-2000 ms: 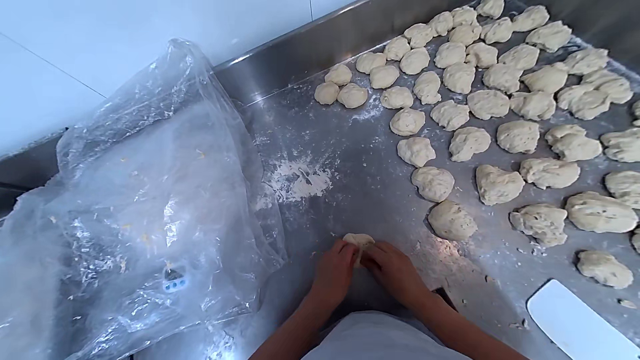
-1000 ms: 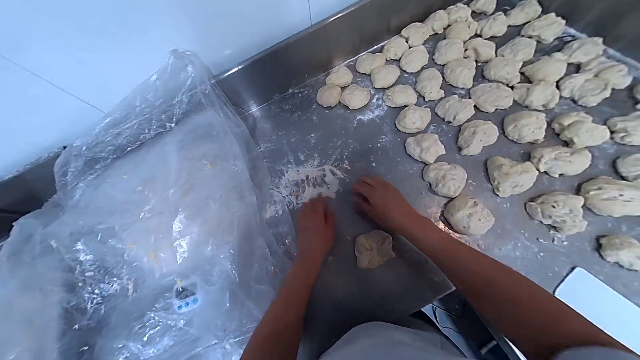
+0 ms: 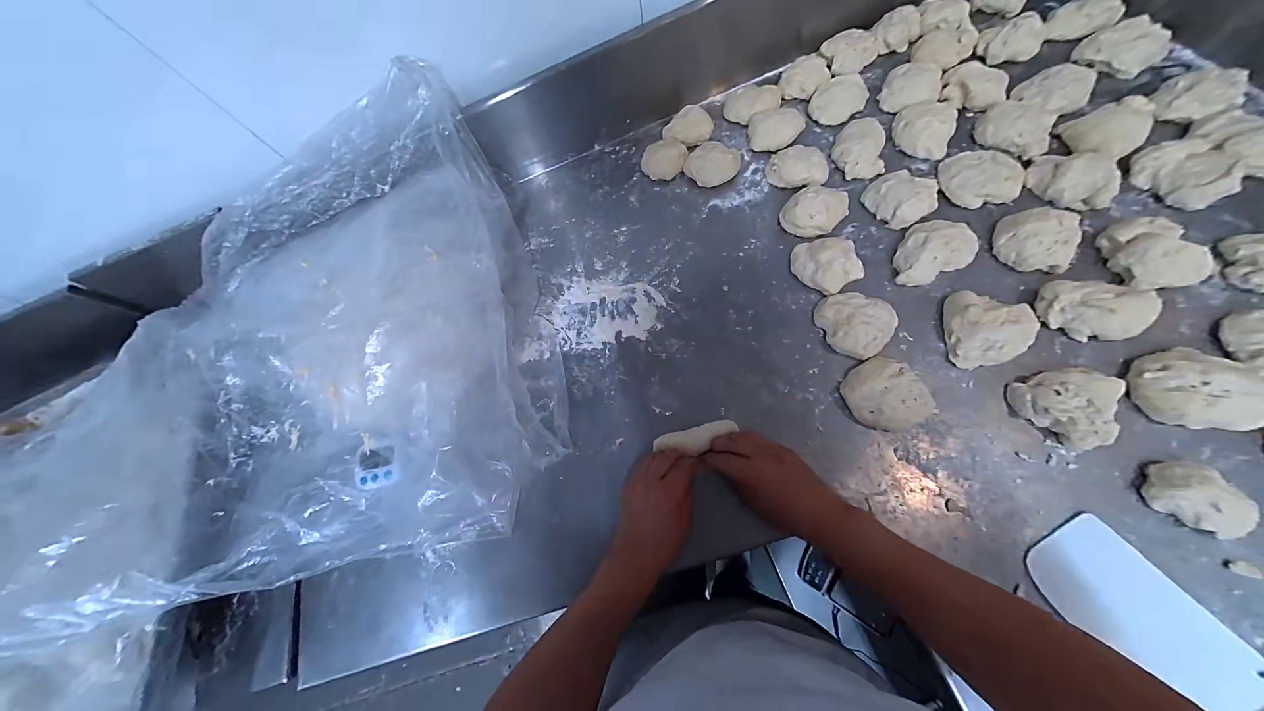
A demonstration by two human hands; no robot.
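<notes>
A small piece of dough (image 3: 697,436), longer than it is wide, lies near the front edge of the steel worktop (image 3: 731,296). My left hand (image 3: 656,499) grips its left part with bent fingers. The fingers of my right hand (image 3: 770,476) pinch its right end, close beside the left. The underside of the dough is hidden by my fingers. Beyond my hands is a patch of white flour (image 3: 610,308). To the right, many lumps of dough stand in rough rows, the nearest being a round one (image 3: 887,393).
Clear plastic sheeting (image 3: 346,346) covers the left of the worktop, over a device with blue buttons (image 3: 375,468). A white flat scraper (image 3: 1136,602) lies at the right front. A raised steel edge (image 3: 592,89) runs along the back wall. Below the front edge stands a dark device (image 3: 839,583).
One second ago the dough lay flat and untouched, with both hands at the flour patch. My hands have come back toward the front edge and taken hold of the dough, which is now narrower.
</notes>
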